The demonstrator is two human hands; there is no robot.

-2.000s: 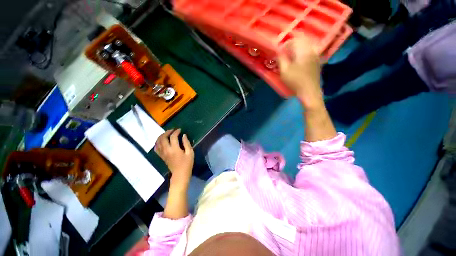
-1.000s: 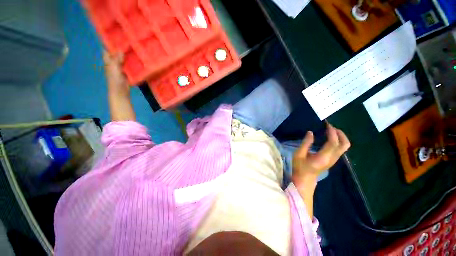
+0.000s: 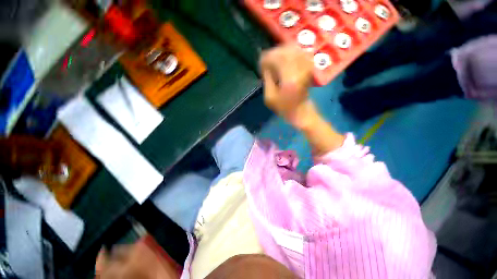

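A red-orange tray (image 3: 349, 46) with rows of silver-white round modules (image 3: 327, 23) lies at the upper right. My right hand (image 3: 286, 76) is at its near left corner with fingers curled; blur hides whether it grips the tray or a small part. My left hand (image 3: 133, 261) is blurred and cut off at the bottom left edge. A reddish edge shows beside it, and its hold cannot be told. A silver-white disc (image 3: 166, 64) sits on the right orange-brown fixture (image 3: 188, 68).
The left fixture (image 3: 79, 163) holds another disc. A long paper strip (image 3: 111, 150) and a small slip (image 3: 131, 109) lie on the green bench mat (image 3: 218, 71). Loose papers (image 3: 52, 212) lie at left. An instrument box (image 3: 54, 38) stands behind. Another person's dark-clothed legs (image 3: 403, 92) are at right.
The view has swung left and back again. The upper tray with open pockets has left the right side and is no longer seen there; a tray filled with modules shows. My left hand has moved lower left.
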